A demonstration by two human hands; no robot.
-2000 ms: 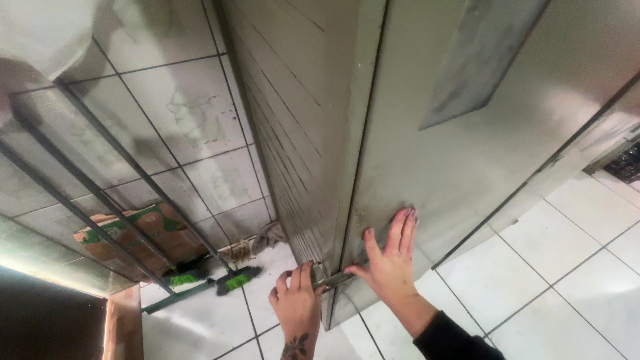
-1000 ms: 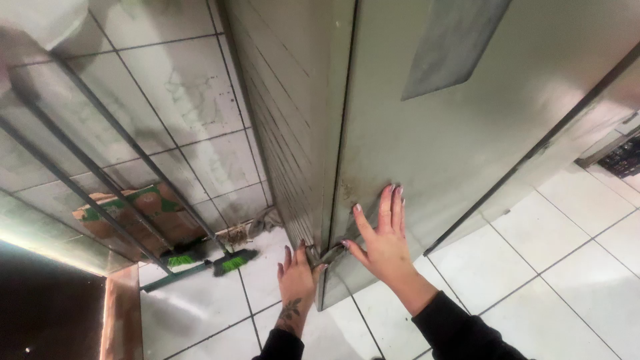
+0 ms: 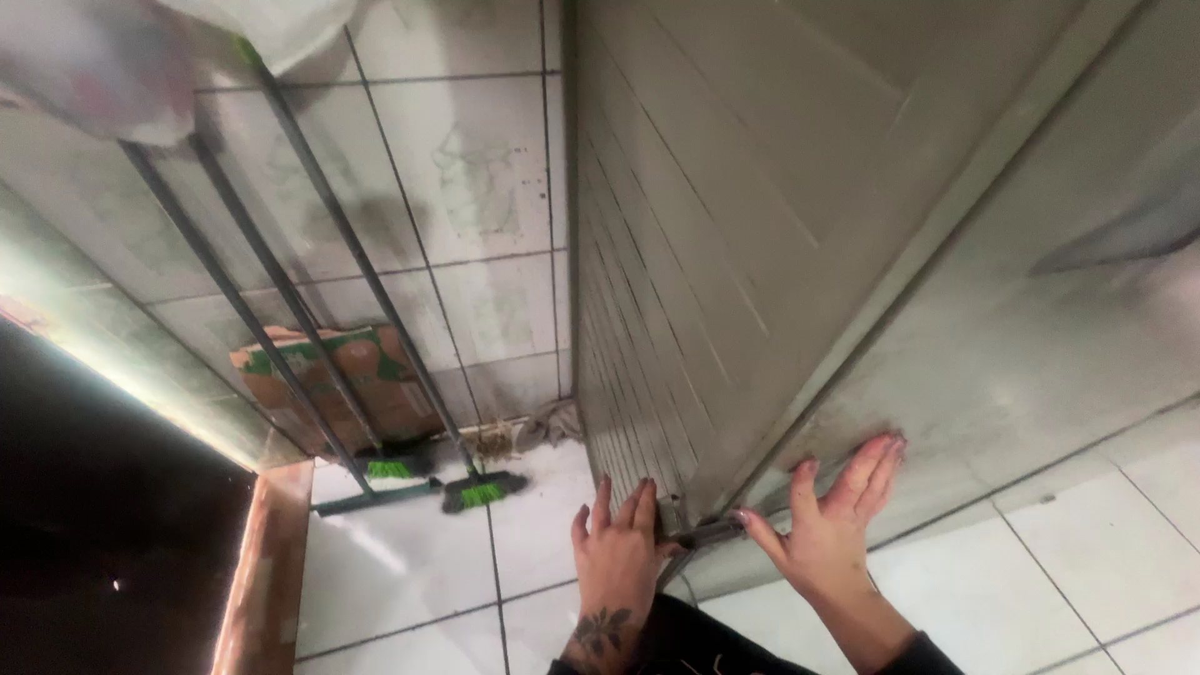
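Observation:
A tall grey metal cabinet (image 3: 806, 234) with a louvred side fills the middle and right of the head view. My left hand (image 3: 614, 553) rests with its fingers on the lower corner of the louvred side. Spread flat against the lower part of the cabinet's door (image 3: 1012, 375) is my right hand (image 3: 834, 516), its thumb near a dark hinge-like metal part (image 3: 712, 532) at the corner. That part lies between my two hands; whether the left thumb grips it, I cannot tell.
Brooms with green bristles (image 3: 483, 492) and a squeegee (image 3: 375, 497) lean on the tiled wall at left. Behind their handles stands a torn cardboard piece (image 3: 375, 384). A grey rag (image 3: 550, 424) lies by the wall, and a wooden edge (image 3: 262, 562) borders the white floor tiles (image 3: 403, 581).
The view has swung so that more of the louvred side shows. Both hands stay at the cabinet's lower corner, the right one still flat on the door.

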